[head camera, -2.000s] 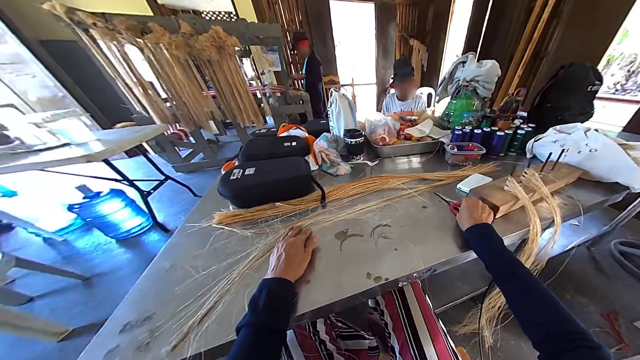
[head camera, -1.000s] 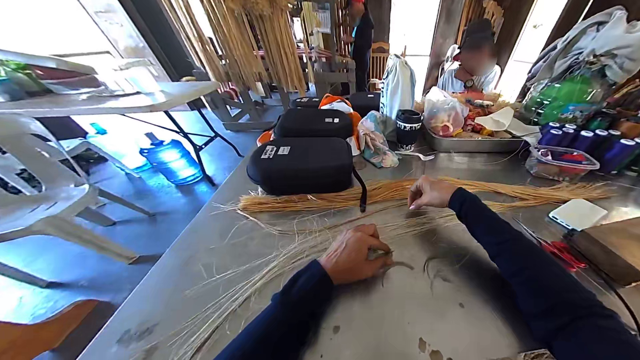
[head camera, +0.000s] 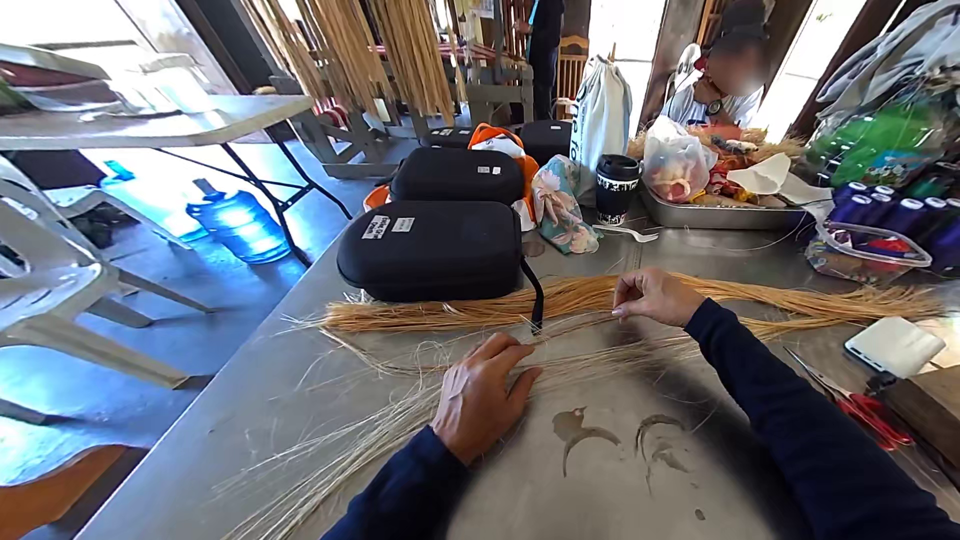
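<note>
Pale plant fibres (head camera: 367, 435) run in a loose bundle across the metal table (head camera: 232, 412). My left hand (head camera: 484, 394) lies palm down on them, its fingers bent toward the right. Farther right, my right hand (head camera: 654, 296) pinches a few thin strands between thumb and fingertips, just over a thicker bundle of golden-tan fibres (head camera: 570, 296). That bundle stretches across the table behind both hands, passing in front of a black zip case (head camera: 435, 251). The far ends of the pinched strands cannot be told apart from the other fibres.
Red-handled scissors (head camera: 855, 405) and a white device (head camera: 895, 346) lie at the right by a wooden block (head camera: 922, 420). Behind are a black cup (head camera: 616, 187), a fork (head camera: 626, 232), a metal tray (head camera: 720, 215), a plastic tub (head camera: 870, 251) and thread spools (head camera: 885, 206). A person sits beyond.
My right hand has left the wooden block at the right and come to the fibres, where it now pinches strands. My left hand stays at the pale fibres. The view has turned and moved nearer.
</note>
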